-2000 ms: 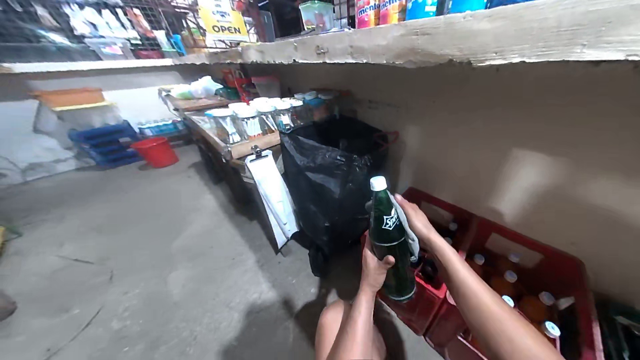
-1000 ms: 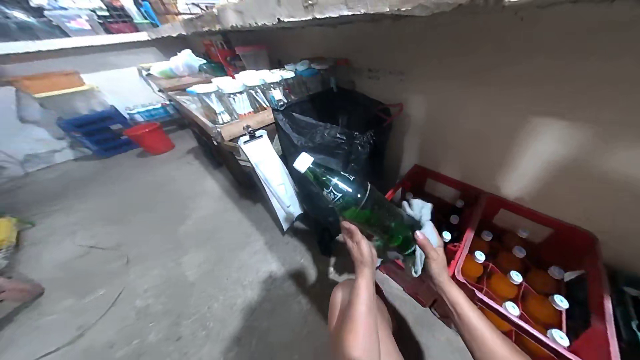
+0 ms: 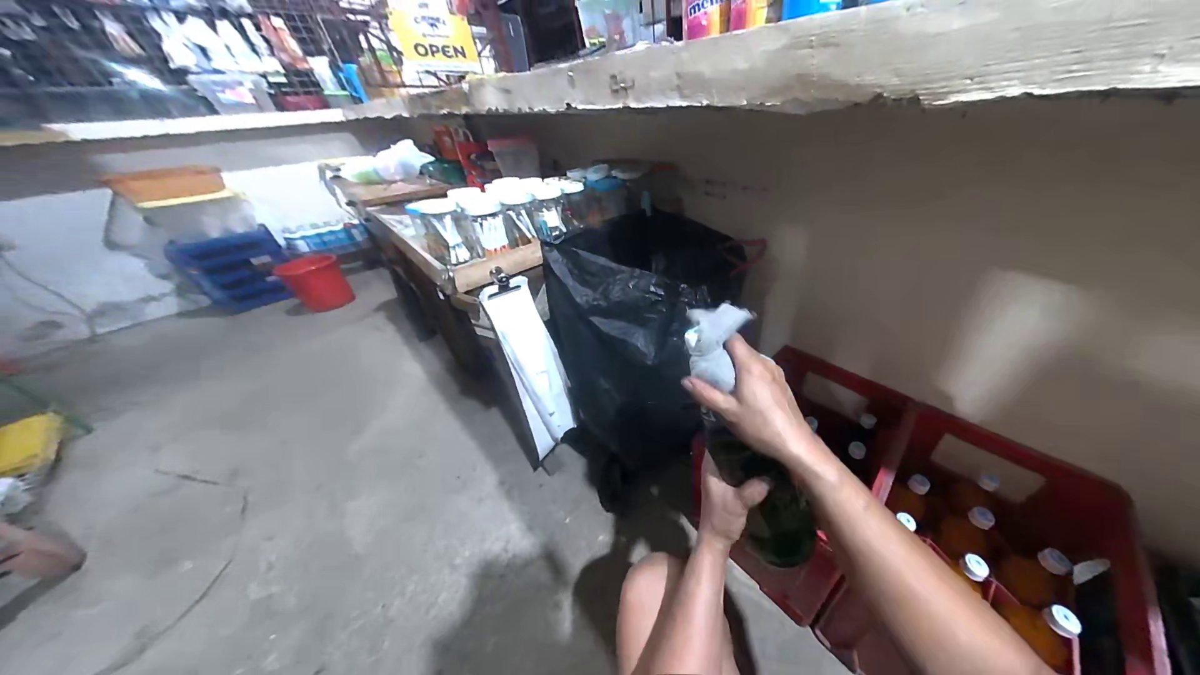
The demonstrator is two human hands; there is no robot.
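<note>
A green glass soda bottle (image 3: pixel 783 525) stands nearly upright between my hands, in front of the red crates. My left hand (image 3: pixel 729 502) grips its lower body, thumb across the glass. Around its neck and top my right hand (image 3: pixel 755 398) presses a pale grey cloth (image 3: pixel 714 347), so the white cap is mostly hidden. Just right of the bottle, a red plastic crate (image 3: pixel 1022 450) holds several white-capped bottles of orange drink (image 3: pixel 1031 577). The red crate beside it (image 3: pixel 844 370) holds dark bottles and is partly covered by my right arm.
A black plastic bag (image 3: pixel 619 347) lines a bin beyond the bottle. Left of it, a clipboard with papers (image 3: pixel 532 366) hangs from a wooden table (image 3: pixel 469 272) bearing lidded glass jars (image 3: pixel 487 225). A concrete ledge (image 3: pixel 750 80) runs overhead. Someone's foot (image 3: pixel 37 553) shows at far left.
The bottle, tilted left one second ago with the cloth at its base, is now nearly upright. My right hand has moved with the cloth from the base up to the neck and cap.
</note>
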